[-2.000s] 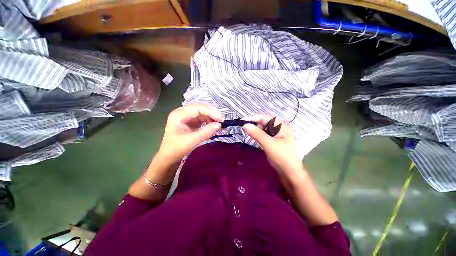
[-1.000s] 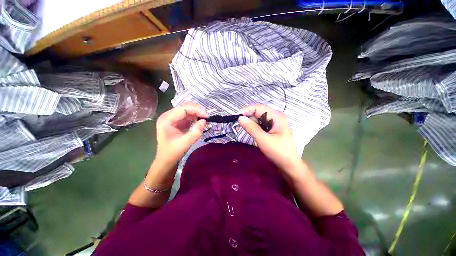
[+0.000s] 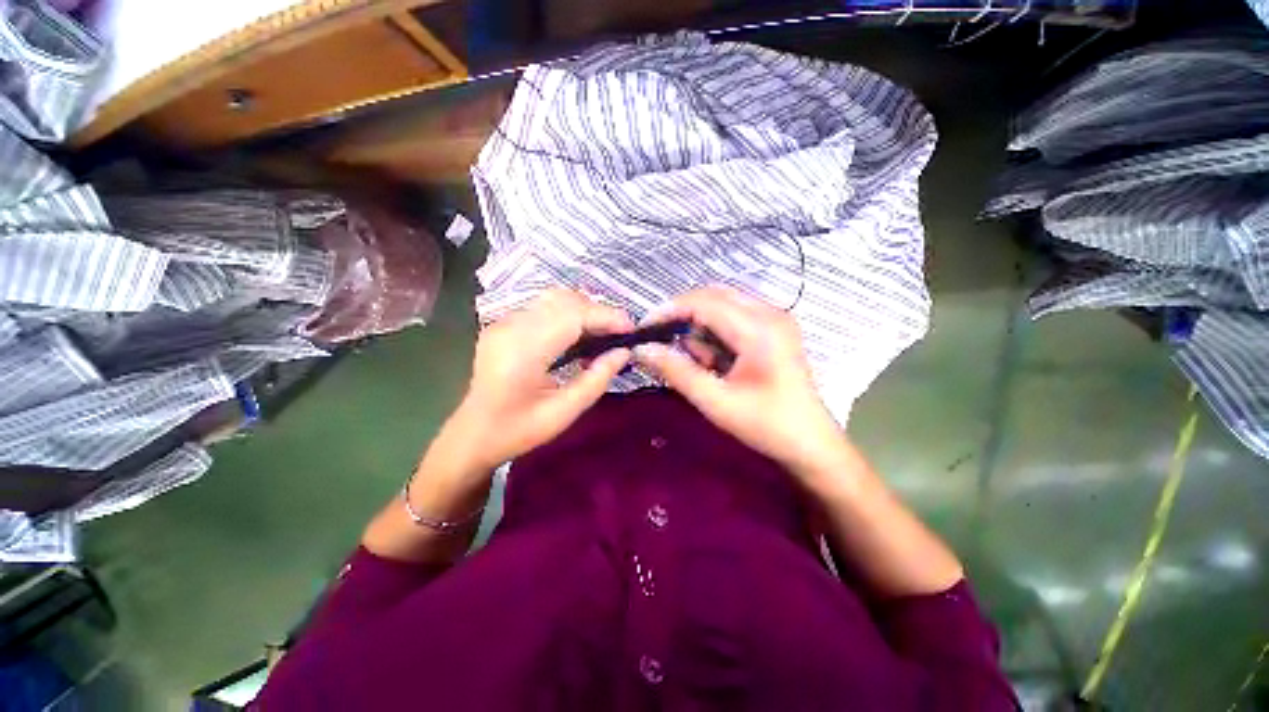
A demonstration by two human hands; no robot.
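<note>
The striped garment point(image 3: 724, 181) lies bunched on my lap, white with dark stripes. A thin dark thread point(image 3: 803, 264) curves over it. A narrow dark ribbon point(image 3: 640, 337) runs between my hands above the garment's near edge. My left hand point(image 3: 536, 365) pinches its left part between thumb and fingers. My right hand point(image 3: 738, 365) pinches it near the middle, thumb close to the left thumb. A small dark object point(image 3: 710, 353) shows partly inside my right palm, too hidden to name. I cannot see a needle.
Striped garments hang in piles at the left point(image 3: 98, 271) and right point(image 3: 1155, 209). A brownish plastic-like bundle point(image 3: 373, 271) sits beside the left pile. A table with a wooden drawer point(image 3: 278, 91) is ahead at the left. A yellow line point(image 3: 1144, 556) crosses the green floor point(image 3: 960, 501).
My hands have come closer together, and the ribbon span between them is shorter. The dark object in my right palm is more hidden. The view has shifted so the table edge sits higher.
</note>
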